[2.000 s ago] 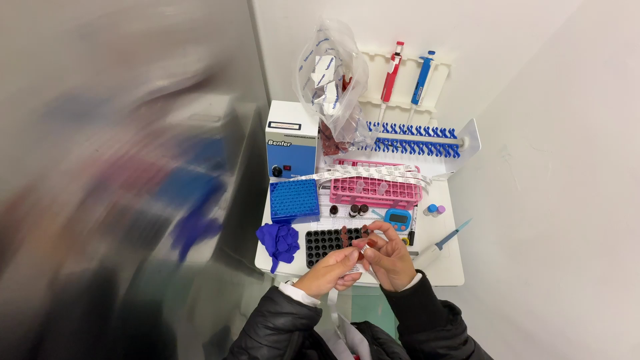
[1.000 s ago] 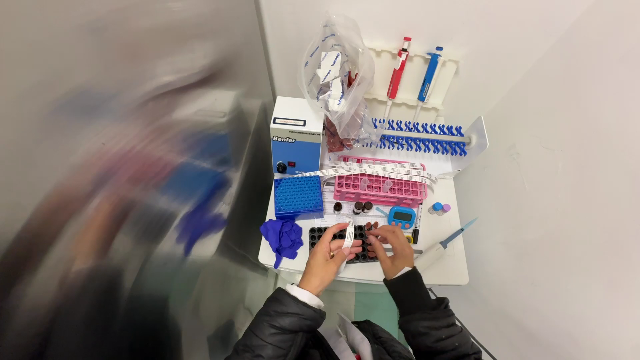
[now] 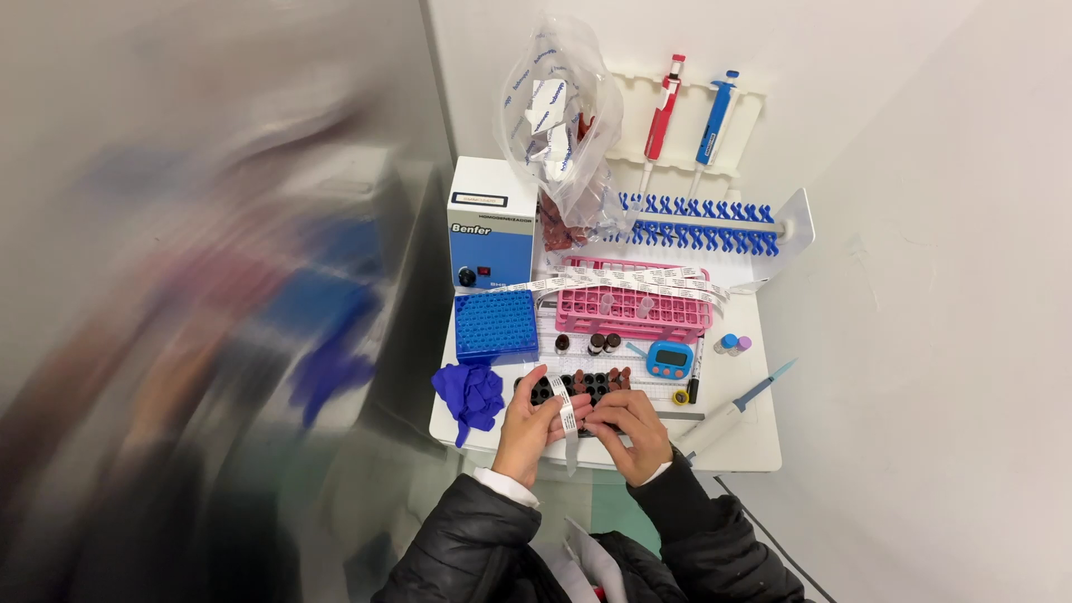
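My left hand holds a strip of white printed labels across its fingers, the strip's end hanging below. Close beside it on the right, my right hand has its thumb and fingertips pinched together near the left fingertips. Whether something small is between them is too small to tell. Both hands are over the front of a black tube rack, which holds several reddish-brown capped tubes and is partly hidden by the hands. More label strips lie across a pink wire-style tube rack.
Around the hands are a blue tube rack, a crumpled purple glove, dark vials, a blue digital timer and a pipette. Farther back stand a Benfer mixer, a plastic bag and two hung pipettes.
Two seconds ago both hands were together on the strip in front of the black rack. The left hand now holds it turned palm up, and the right hand's fingers have closed in from the rack.
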